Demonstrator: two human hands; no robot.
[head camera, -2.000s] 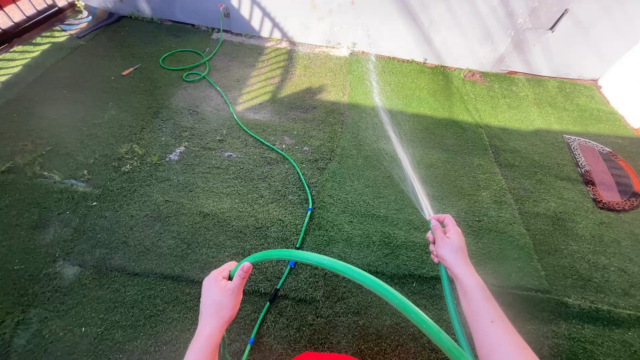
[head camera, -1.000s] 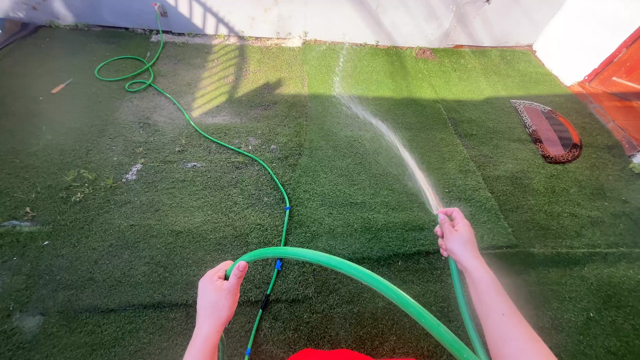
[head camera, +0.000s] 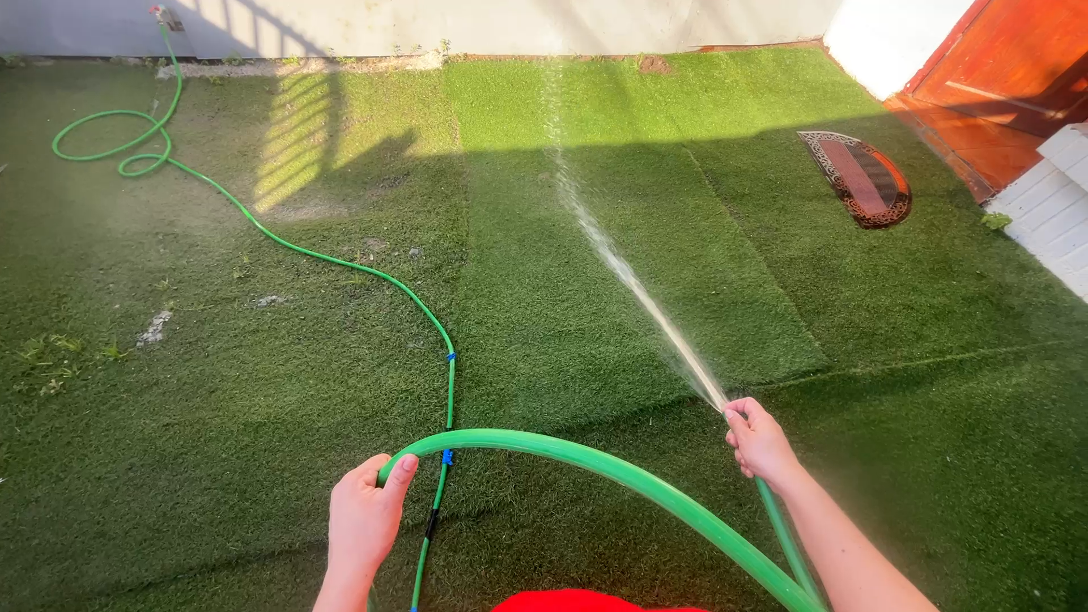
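My left hand (head camera: 367, 512) is closed around a green garden hose (head camera: 595, 461), which arches from there across the front toward the lower right. The hose's outlet end is in my right hand (head camera: 759, 440), with the thumb and fingers at its tip. A stream of water (head camera: 629, 276) sprays out of that end, forward and to the left, over the artificial turf (head camera: 561, 340). Beyond my left hand the hose lies along the ground, with blue and black tape on it, and loops at the far left. It runs up to a tap (head camera: 161, 15) on the wall.
A half-round doormat (head camera: 860, 180) lies on the turf at the right. Behind it are an orange-red door (head camera: 1007, 64) and white steps (head camera: 1050, 204). A pale wall (head camera: 510, 30) closes the far side. Turf seams and a raised edge (head camera: 918, 361) cross the ground.
The view has swung to the right, bringing in the door and then the steps. Both hands keep their hold on the hose, and water sprays throughout.
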